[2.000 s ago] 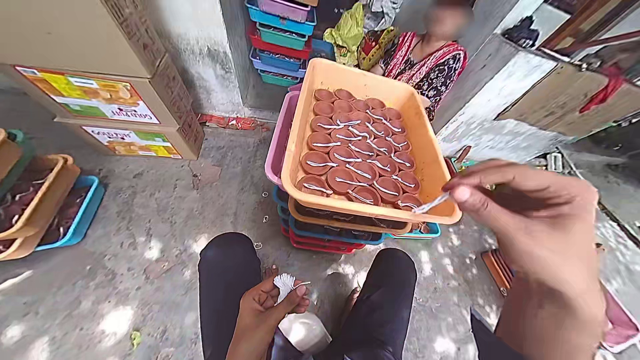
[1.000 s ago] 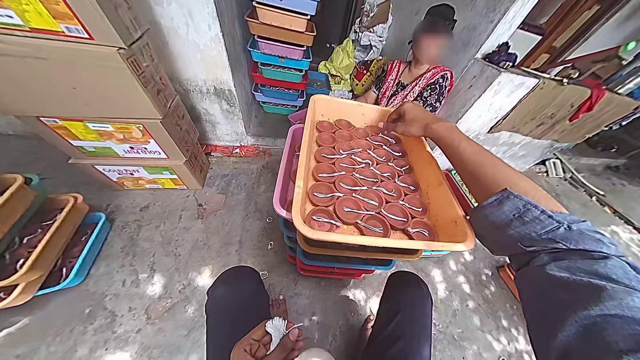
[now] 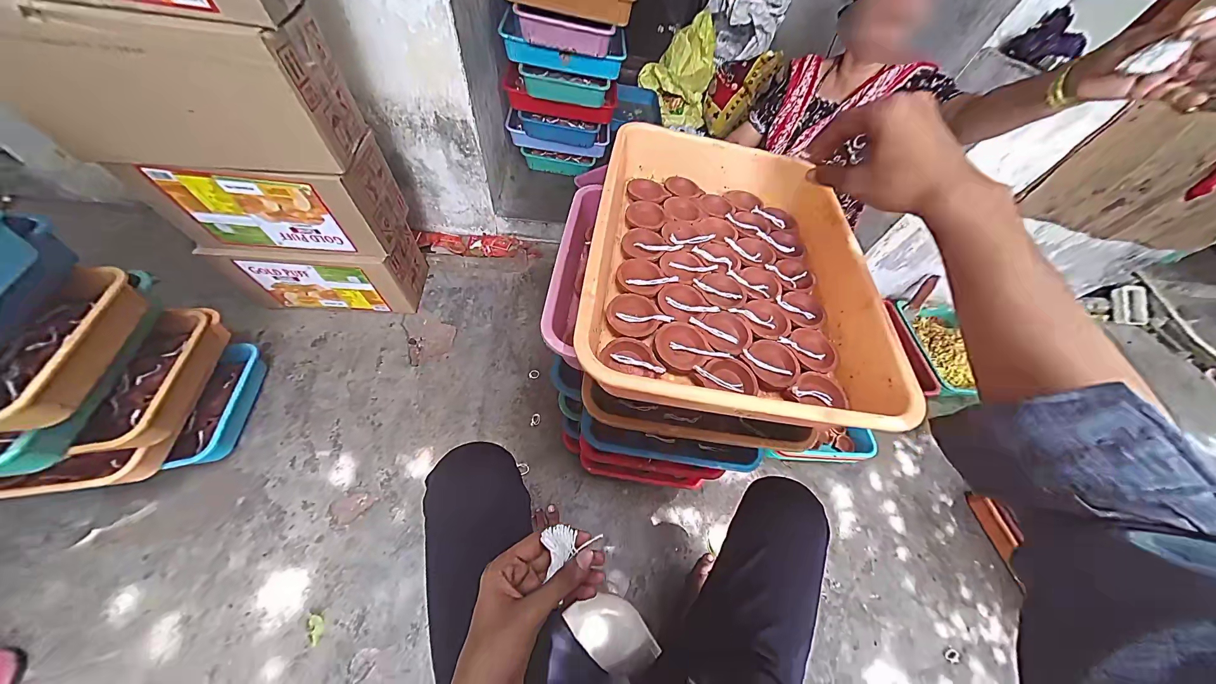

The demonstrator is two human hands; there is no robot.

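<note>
An orange plastic tray (image 3: 750,408) tops a stack of trays and holds several small round clay lamps (image 3: 680,347). White cotton wicks (image 3: 718,330) lie across many of them; some at the far left have none. Over the tray's far right rim is my right hand (image 3: 888,157), its fingers curled; whether a wick is between them is hidden. Low between my knees, my left hand (image 3: 541,579) grips a bundle of white wicks (image 3: 560,546), one strand sticking out to the right.
Cardboard boxes (image 3: 313,237) stand at the left, above more stacked trays (image 3: 214,408) of lamps. Small coloured trays (image 3: 560,85) are piled by the wall. A seated person (image 3: 855,76) across from me reaches out a bangled hand (image 3: 1140,76) with something white. Behind my right arm sits a teal tray (image 3: 940,351).
My right hand came from the near right with a wick two seconds ago, reached the tray's far end, and is now farther right at the rim. The other person's arm has come out at the right.
</note>
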